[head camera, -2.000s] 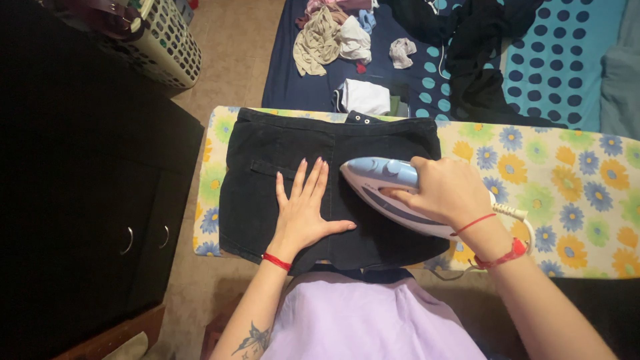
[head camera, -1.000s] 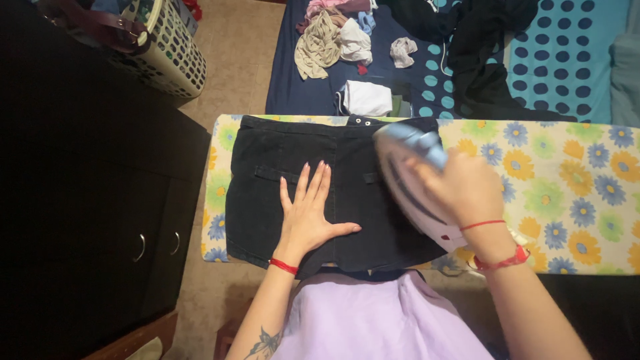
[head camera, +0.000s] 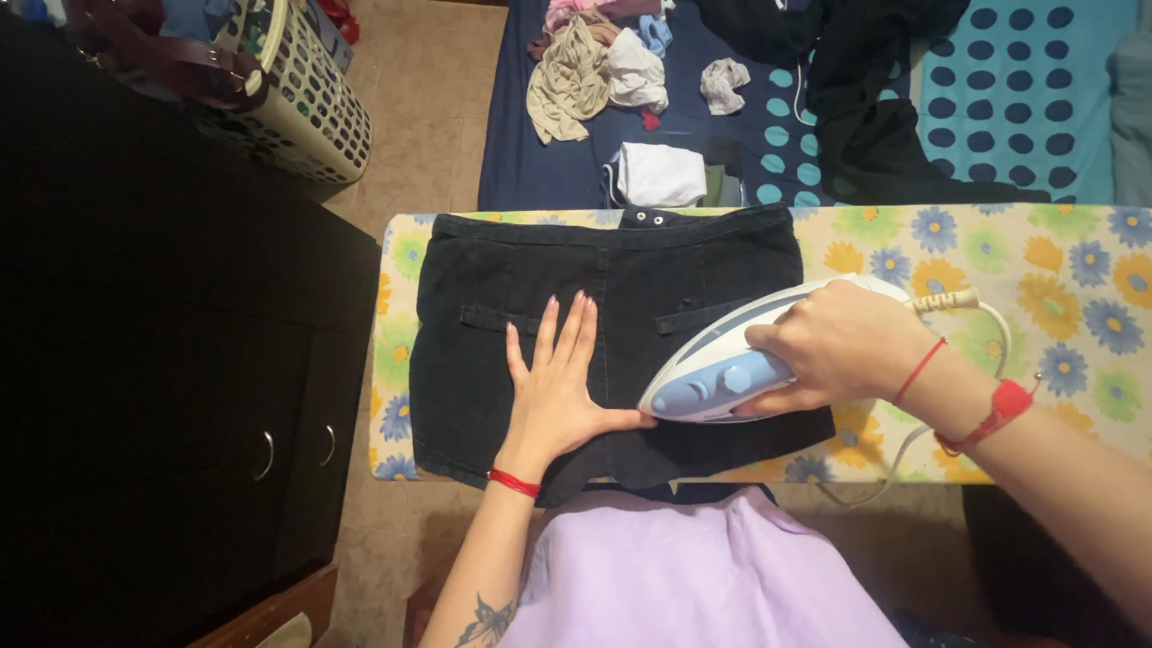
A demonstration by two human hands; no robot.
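A dark denim skirt (head camera: 540,270) lies flat on an ironing board with a flowered cover (head camera: 972,252). My left hand (head camera: 558,387) rests palm down on the skirt's middle, fingers spread and holding nothing. In my right hand (head camera: 832,346) is a white and blue clothes iron (head camera: 729,373), gripped by its handle over the skirt's right part. The iron's tip points left and is right at my left thumb's tip; whether they touch I cannot tell. Its soleplate is hidden. A white cord (head camera: 945,301) runs from the iron's rear.
Beyond the board is a bed with a dark blue sheet (head camera: 513,162), holding crumpled clothes (head camera: 567,81), a folded white cloth (head camera: 661,174) and a black garment (head camera: 864,135). A perforated laundry basket (head camera: 315,108) stands at upper left, a dark cabinet (head camera: 180,360) at left.
The iron in my right hand has turned: its tip pointed up and left before, and now points left and down toward my left thumb. My left hand has stayed on the skirt.
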